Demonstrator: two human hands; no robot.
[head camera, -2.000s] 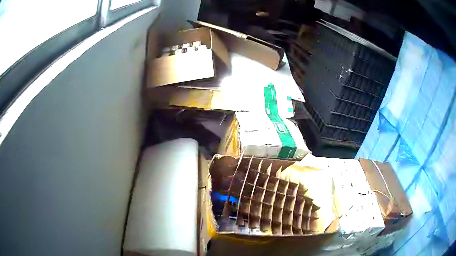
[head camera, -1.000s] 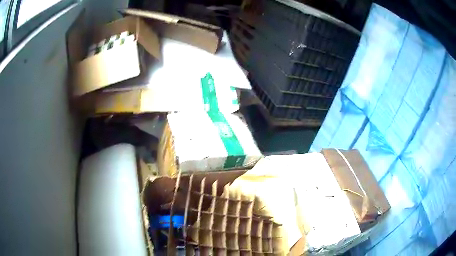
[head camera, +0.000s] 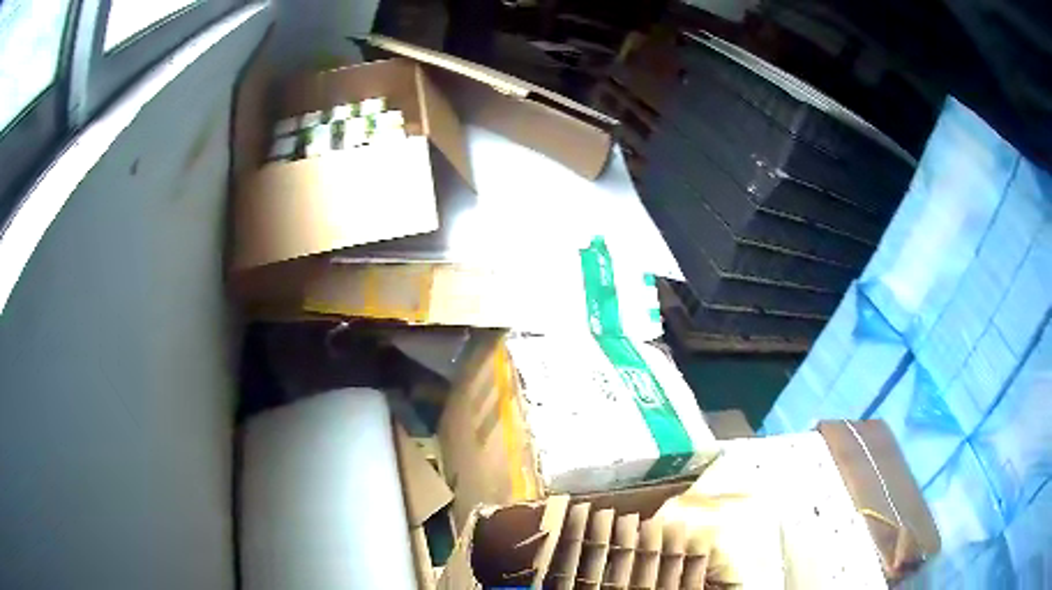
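No hand is in view. Nearest in front stands an open brown box with cardboard dividers (head camera: 629, 547), cut off by the bottom edge. Tan kraft paper (head camera: 729, 524) lies over its right part. Behind it is a parcel with a white top and green tape (head camera: 611, 403). Farther back on the left, an open brown carton (head camera: 340, 207) holds a row of small white and green boxes (head camera: 346, 127).
A white roll or padded block (head camera: 323, 490) stands by the grey wall (head camera: 127, 346) on the left. A dark stack (head camera: 773, 196) stands on a pallet at the back. Blue-wrapped goods (head camera: 934, 346) are on the right, beside a brown strapped parcel (head camera: 883, 490).
The view first swings right, then partly back left and upward. The divider box now sits lower and is mostly cut off. The small boxes in the open carton show more clearly. No object visibly moves.
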